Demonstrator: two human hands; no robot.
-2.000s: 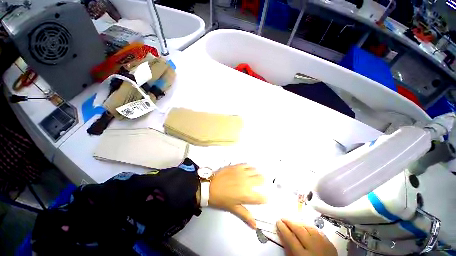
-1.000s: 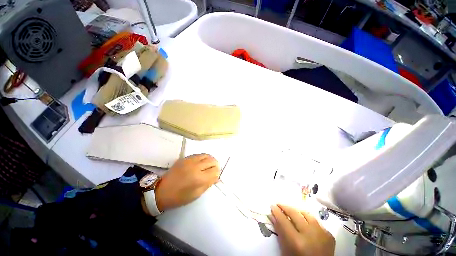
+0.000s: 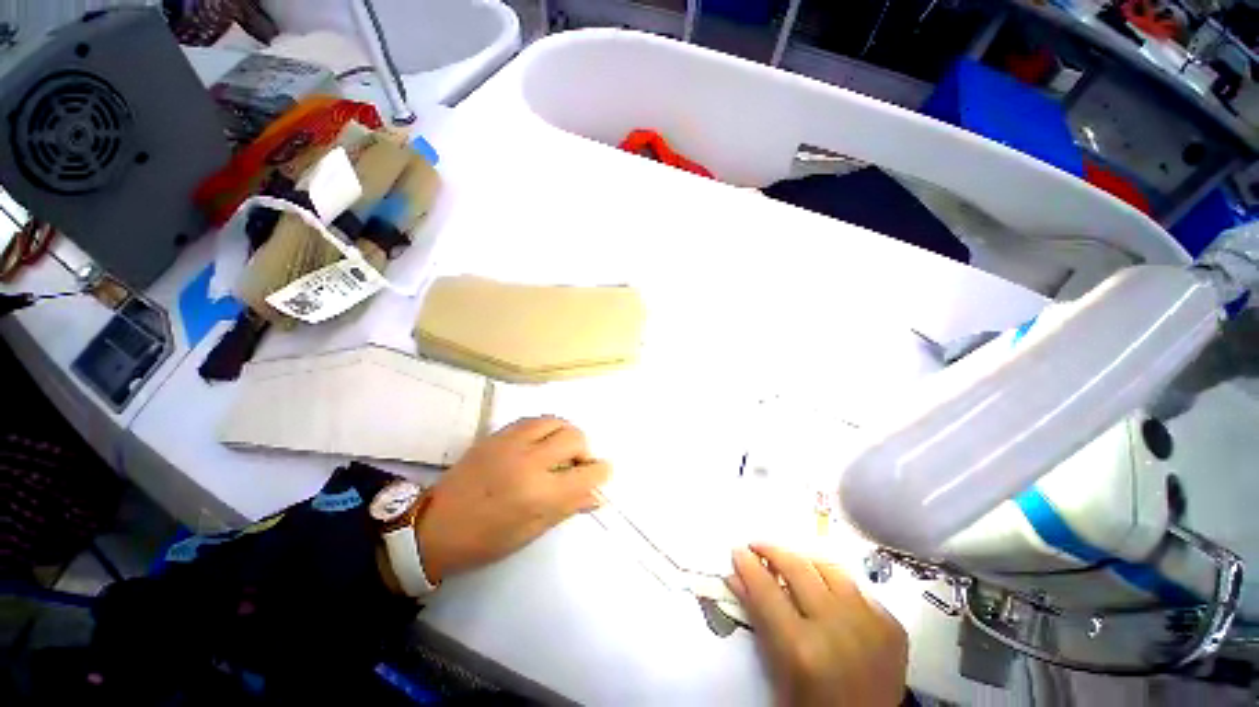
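Observation:
A pale fabric panel (image 3: 660, 514) lies on the white table left of the needle area, washed out by glare; its near edge shows as a thin bent line. My left hand (image 3: 508, 500) pinches its left end. My right hand (image 3: 824, 624) has its fingertips on its right end, below the sewing machine head (image 3: 1091, 532). The needle and presser foot are not clear in the glare. A stack of pale pieces (image 3: 352, 405) lies just beyond my left wrist. A stack of khaki pieces (image 3: 532, 327) lies behind it.
A thick white lamp tube (image 3: 1029, 408) hangs over the machine head. A tied bundle with a white barcode label (image 3: 325, 293) lies far left, beside a grey vented box (image 3: 104, 138). A white trough (image 3: 663, 69) borders the table's far side, with dark cloth (image 3: 877, 210) inside.
Over two seconds my left hand has moved left, away from the needle area, to the panel's left end. My right hand has stayed near the needle. The camera view has shifted slightly.

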